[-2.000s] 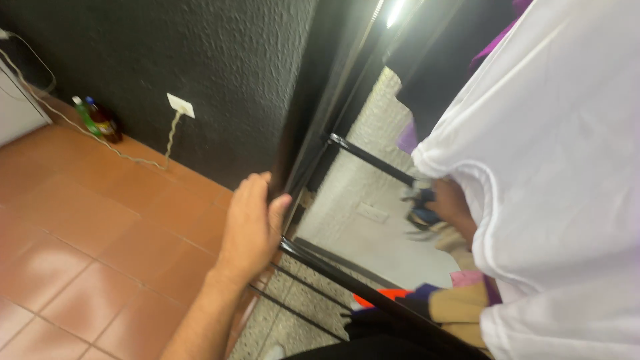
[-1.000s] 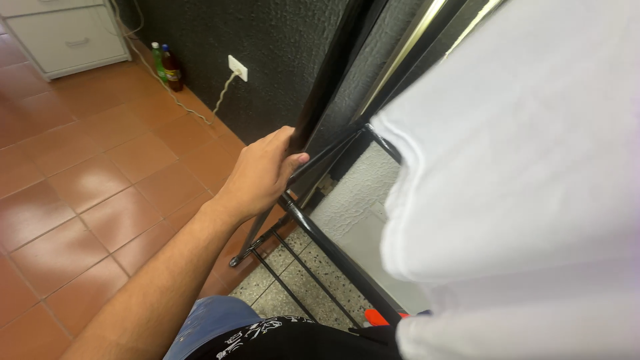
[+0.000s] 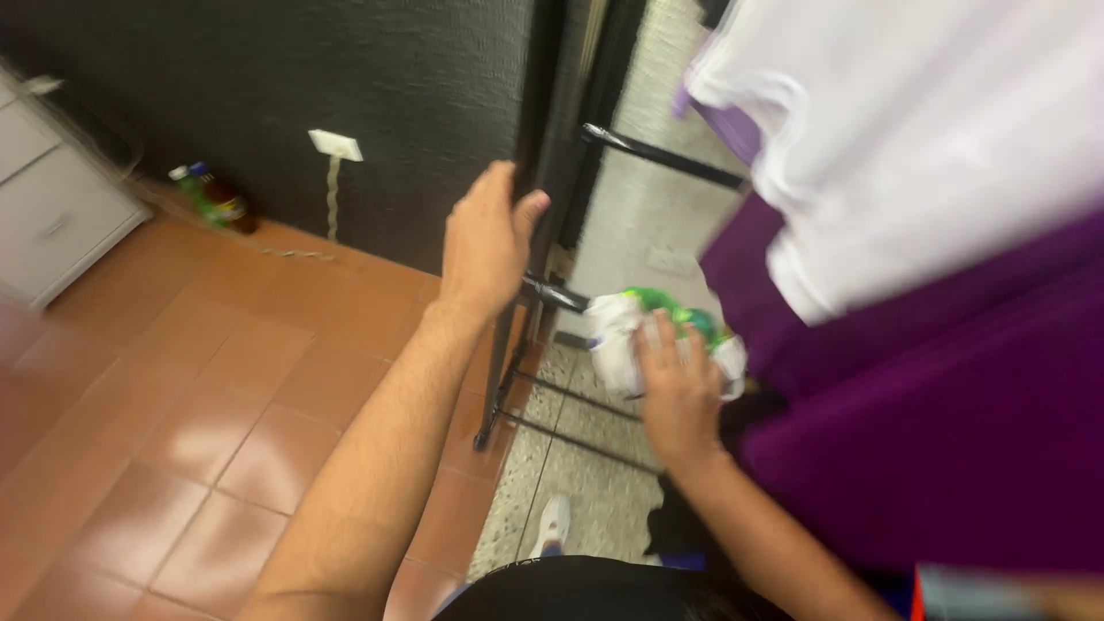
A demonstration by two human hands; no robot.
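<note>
My left hand (image 3: 489, 246) is against the upright post (image 3: 542, 155) of a black metal rack, its fingers wrapped partly behind it. Lower right, my right hand (image 3: 681, 379) presses on or grips a white and green cloth (image 3: 617, 341), blurred, at the rack's lower black bar (image 3: 556, 294). An upper black bar (image 3: 664, 160) runs right behind a white garment (image 3: 914, 129). Below that garment hangs a purple one (image 3: 931, 431).
A dark textured wall (image 3: 259, 78) carries a white outlet (image 3: 335, 145) with a twisted cord. Two bottles (image 3: 222, 205) stand by a white drawer cabinet (image 3: 65, 216). Thin rack rails (image 3: 586, 440) cross low over the speckled floor; a white shoe (image 3: 554, 520) shows below.
My right hand, not visible one second ago, is now in view with the white and green cloth at the lower bar. The purple garment has come into view. My left hand remains at the post.
</note>
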